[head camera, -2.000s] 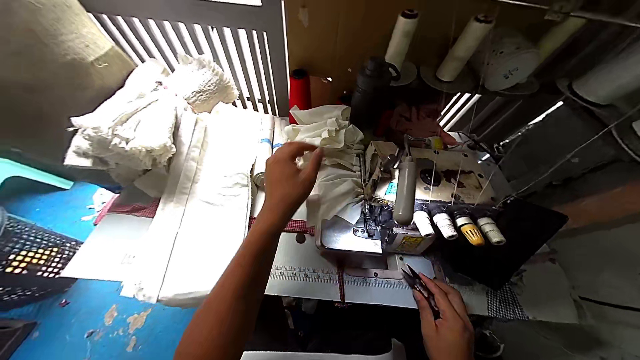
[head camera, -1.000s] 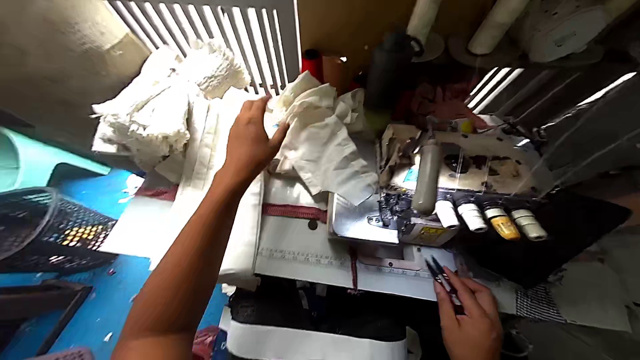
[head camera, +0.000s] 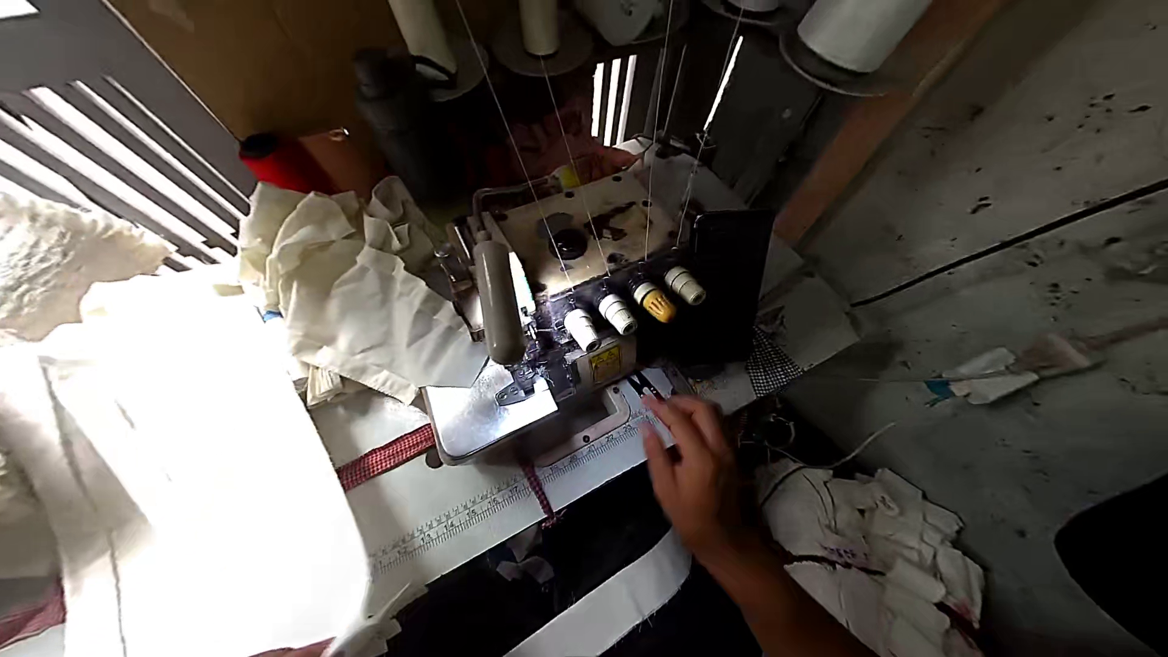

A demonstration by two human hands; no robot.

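My right hand [head camera: 698, 474] is at the front edge of the machine table, fingers apart and slightly blurred, with nothing seen between them. Just beyond its fingertips, small dark thread snips [head camera: 646, 383] lie beside the base of an overlock sewing machine [head camera: 584, 228]. The machine has several tension knobs [head camera: 617, 313] and a bright metal cloth plate [head camera: 488, 415]. Left of the plate is a crumpled heap of cream fabric pieces [head camera: 365, 301]. A stack of white fabric [head camera: 210, 456] covers the left side. My left hand cannot be made out.
Thread cones [head camera: 540, 27] stand behind the machine, their threads running down to it. A red cone [head camera: 283, 162] and a dark bottle [head camera: 392, 109] are at the back. A measuring tape [head camera: 465, 520] runs along the front edge. Fabric scraps [head camera: 876, 538] lie low on the right.
The snips, earlier in my right hand, now lie on the table. My left hand, earlier at the cream fabric, has left it. The view has swung right.
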